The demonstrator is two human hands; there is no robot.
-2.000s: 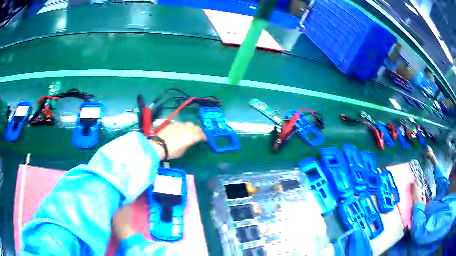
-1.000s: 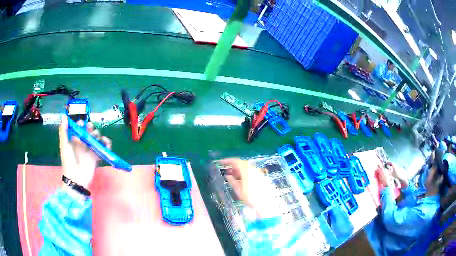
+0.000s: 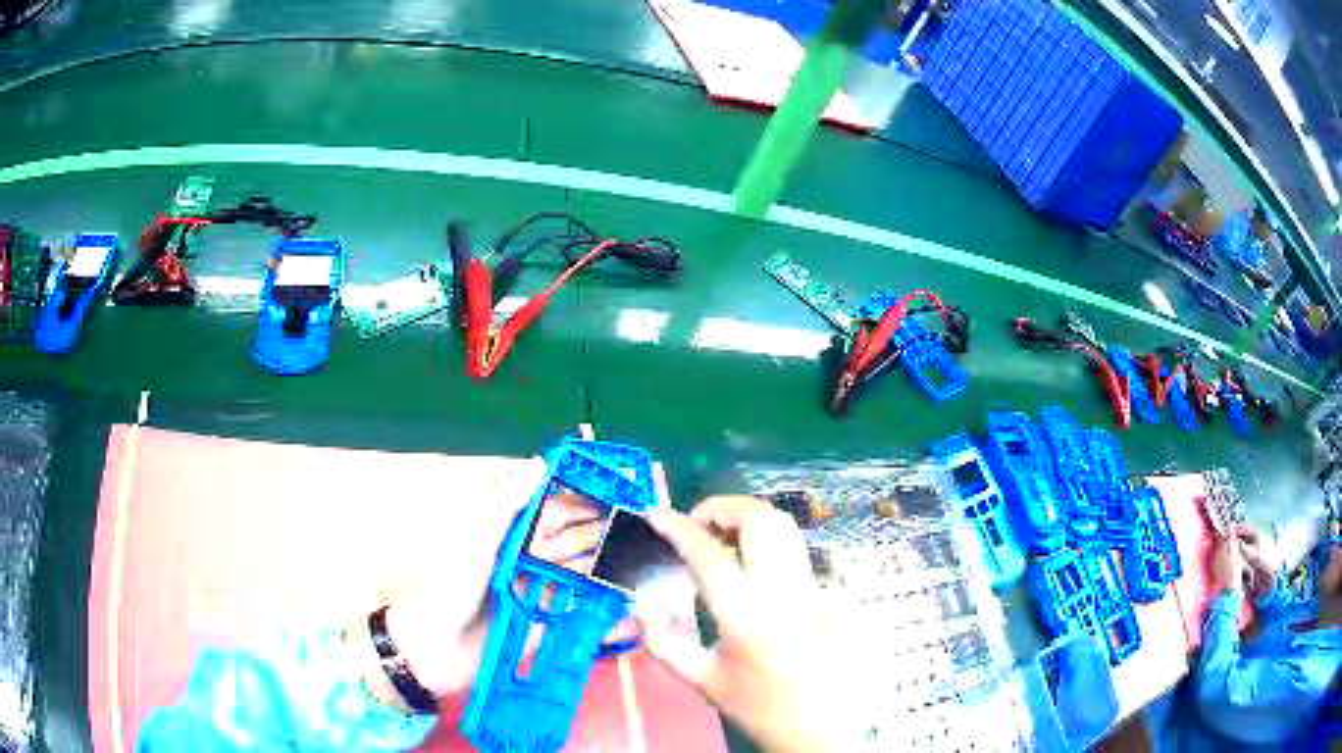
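My left hand (image 3: 456, 633) grips a blue front housing (image 3: 537, 662) above the pink mat (image 3: 280, 544), tilted, its large window toward the far end. My right hand (image 3: 765, 603) holds a small dark LCD screen with a pale edge (image 3: 636, 552) between thumb and fingers, at the right side of that window. The screen partly overlaps the opening; whether it touches the housing I cannot tell. More blue edge shows behind the held housing; I cannot tell if it is a second one. My left fingers are mostly hidden behind the housing.
A clear blister tray (image 3: 898, 574) lies right of the mat, with a pile of empty blue housings (image 3: 1082, 486) beyond. Across the bench lie red and black clamp leads (image 3: 478, 316), circuit boards (image 3: 400, 299) and a housing with a pale-backed screen (image 3: 299, 305). Another person's hands (image 3: 1236, 559) are far right.
My left hand has brought the housing from the left to the mat's right part. My right hand has come back from the blister tray with a screen. The housing lying on the mat is no longer clearly visible.
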